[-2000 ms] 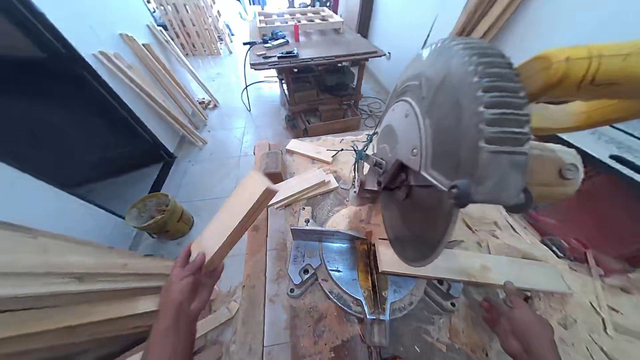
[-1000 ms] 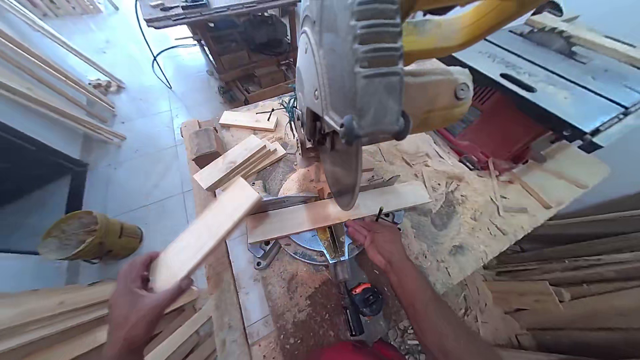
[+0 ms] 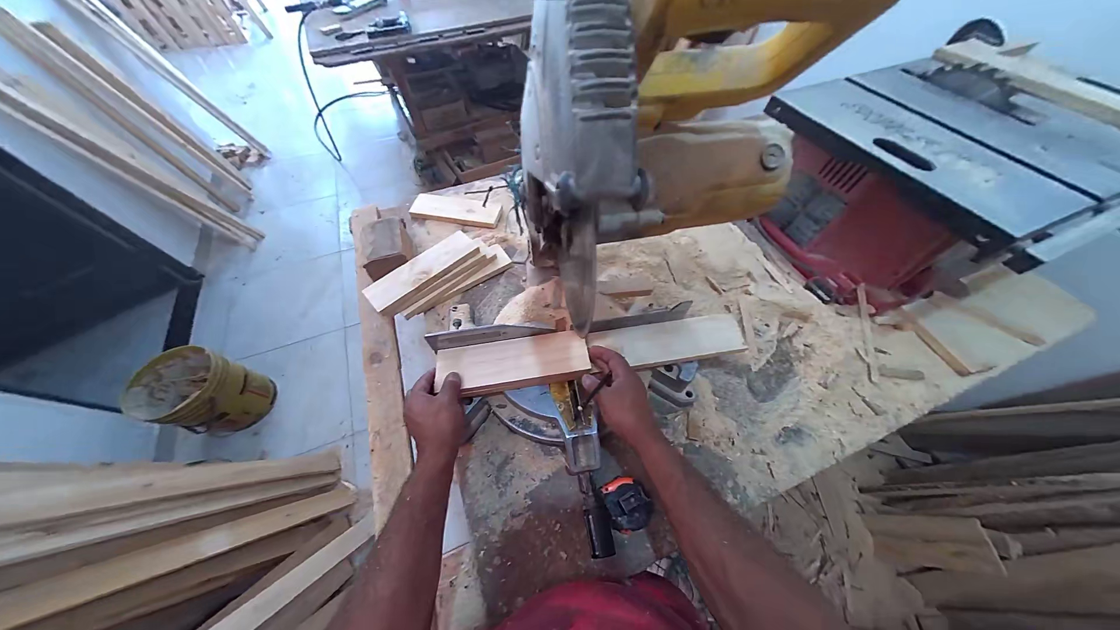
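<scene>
A miter saw (image 3: 582, 114) with a yellow handle stands raised, its blade (image 3: 579, 271) above the boards. My left hand (image 3: 437, 411) grips the left end of a short wooden board (image 3: 516, 361), which lies on top of a longer board (image 3: 674, 341) along the metal fence (image 3: 490, 334). My right hand (image 3: 617, 389) is at the short board's right end, below the blade, with a thin dark stick-like object (image 3: 593, 392) between its fingers; it looks like a pencil, though blur leaves this unsure. The saw's base (image 3: 525, 411) is partly hidden under the boards.
Cut boards (image 3: 433, 273) are stacked behind left, with another piece (image 3: 455, 210) beyond. A tape measure (image 3: 626, 505) lies near the saw's front handle (image 3: 598, 525). A yellow bucket (image 3: 197, 389) stands on the floor at left. A table saw (image 3: 945, 149) is at right; long planks (image 3: 175, 525) lie lower left.
My left hand has brought the short board from the left down onto the longer board. My right hand has stayed near the blade. Two seconds ago it was farther right, beside the longer board.
</scene>
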